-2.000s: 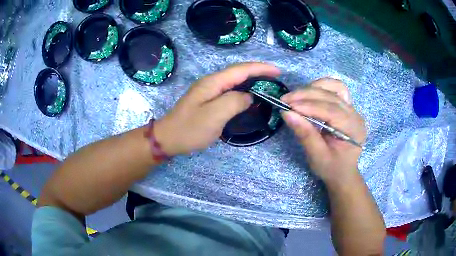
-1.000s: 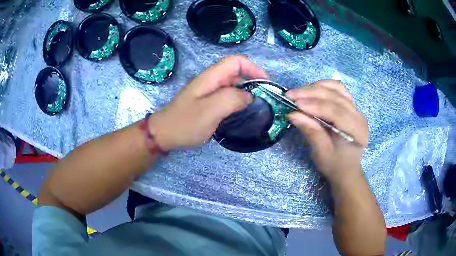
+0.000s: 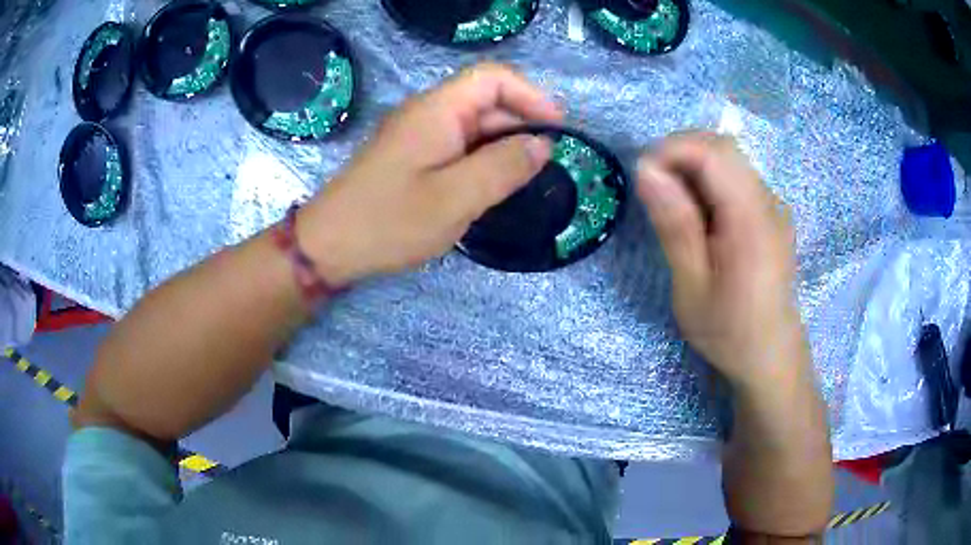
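Observation:
A round black housing (image 3: pixel 522 218) sits in front of me on the bubble wrap. A green crescent circuit board (image 3: pixel 588 200) covers its right side. My left hand (image 3: pixel 426 176) grips the housing's upper left rim, with the thumb inside over the board's upper end and the fingers behind the rim. My right hand (image 3: pixel 719 245) is just right of the housing, apart from it, blurred, with fingers curled. No tweezers show; whether the right hand holds them is hidden.
Several more black housings with green boards, such as one nearby (image 3: pixel 279 75), stand at the upper left and top. At the right are a blue block (image 3: pixel 926 179), a clear plastic sheet (image 3: pixel 889 330) and a dark narrow object (image 3: pixel 937 373).
My right hand has moved right, off the housing, and the tweezers no longer show. My left hand still grips the housing. The whole view has shifted, so table items sit higher.

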